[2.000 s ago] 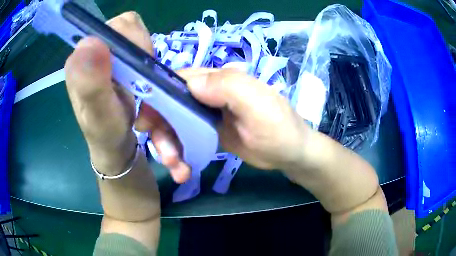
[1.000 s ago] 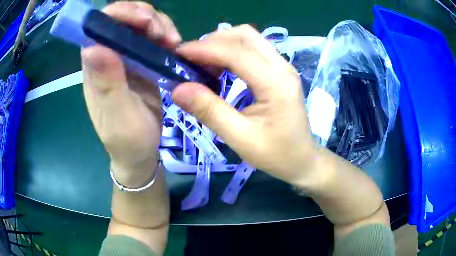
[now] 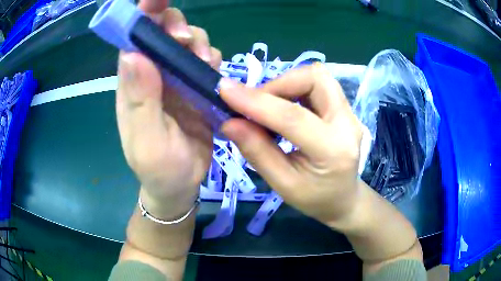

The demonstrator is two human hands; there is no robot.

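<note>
A pale lavender shell (image 3: 112, 23) with a black strip (image 3: 174, 59) along it is held up slantwise in front of me. My left hand (image 3: 165, 110) is closed around its upper part, thumb on the near side and fingers behind. My right hand (image 3: 307, 142) pinches the black strip at its lower end between thumb and fingers. The shell's lower end is hidden by my right hand. Behind and below my hands lies a heap of pale shells (image 3: 222, 217) on the green bench.
A clear plastic bag (image 3: 428, 110) of black strips (image 3: 396, 137) lies right of the heap. An empty blue tray (image 3: 475, 164) stands at the far right. Another blue tray (image 3: 19, 126) with pale parts is at the left edge. A pale dividing strip (image 3: 77, 90) crosses the bench.
The shell and strip have turned so the black side faces me more, and the pale wider end shows at the top. My right hand has moved from the strip's middle towards its lower end.
</note>
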